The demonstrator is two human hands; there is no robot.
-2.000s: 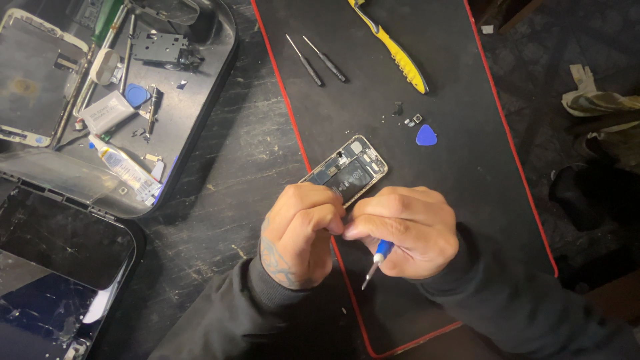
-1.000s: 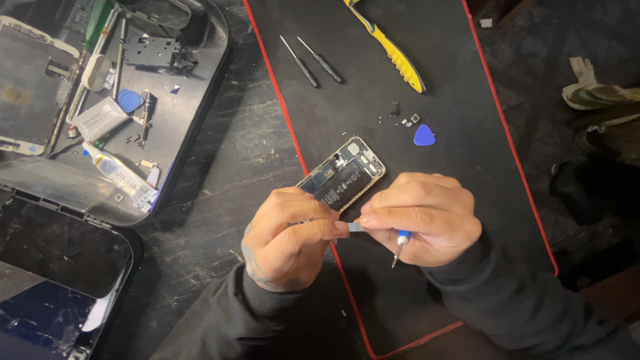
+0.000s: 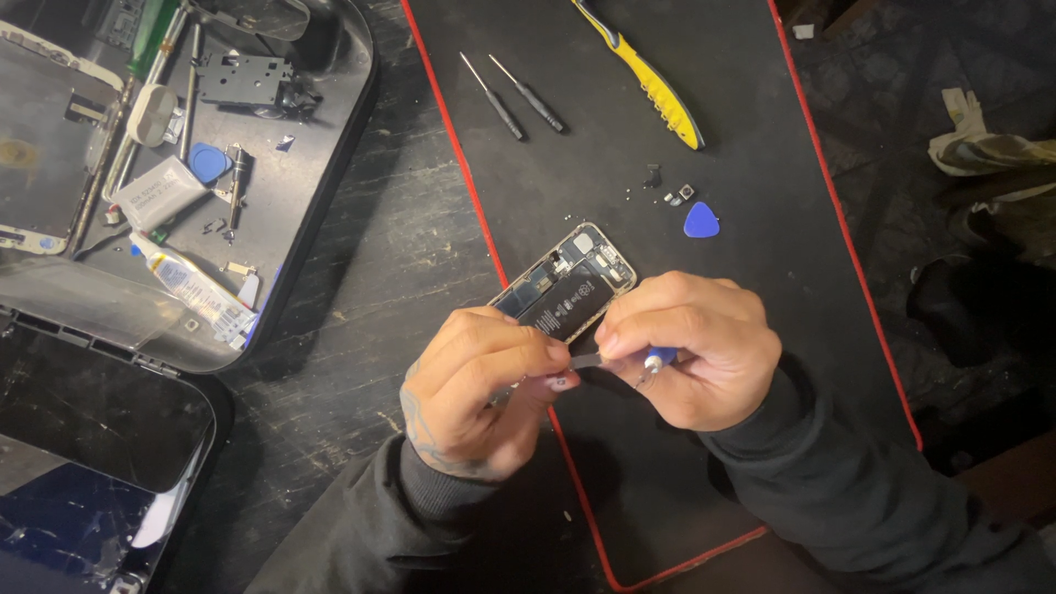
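Note:
Between my two hands stretches a thin, greyish strip (image 3: pixel 587 360), its kind not clear. My left hand (image 3: pixel 488 388) pinches its left end between thumb and forefinger. The right end is in the fingertips of my right hand (image 3: pixel 697 346), which also holds a small blue-and-white tool (image 3: pixel 658 360) with a thin metal tip against the palm. Just beyond the hands lies an opened smartphone (image 3: pixel 569 289), its black battery (image 3: pixel 577 301) and inner parts showing; my left hand covers its lower end. A blue triangular plastic pick (image 3: pixel 702 220) and a tiny camera module (image 3: pixel 685 193) lie past the phone.
Two small screwdrivers (image 3: pixel 525 93) and a yellow-and-black handle (image 3: pixel 660 91) lie farther up the red-edged black mat (image 3: pixel 792 272). At left, a dark case (image 3: pixel 322 165) holds a battery (image 3: pixel 161 195), a glue tube (image 3: pixel 194 285), a phone frame and loose parts. Phone screens (image 3: pixel 91 412) lie lower left.
The strip between my fingertips shows more than it did two seconds ago, when my hands were closer together. The blue-and-white tool in my right hand has changed its angle.

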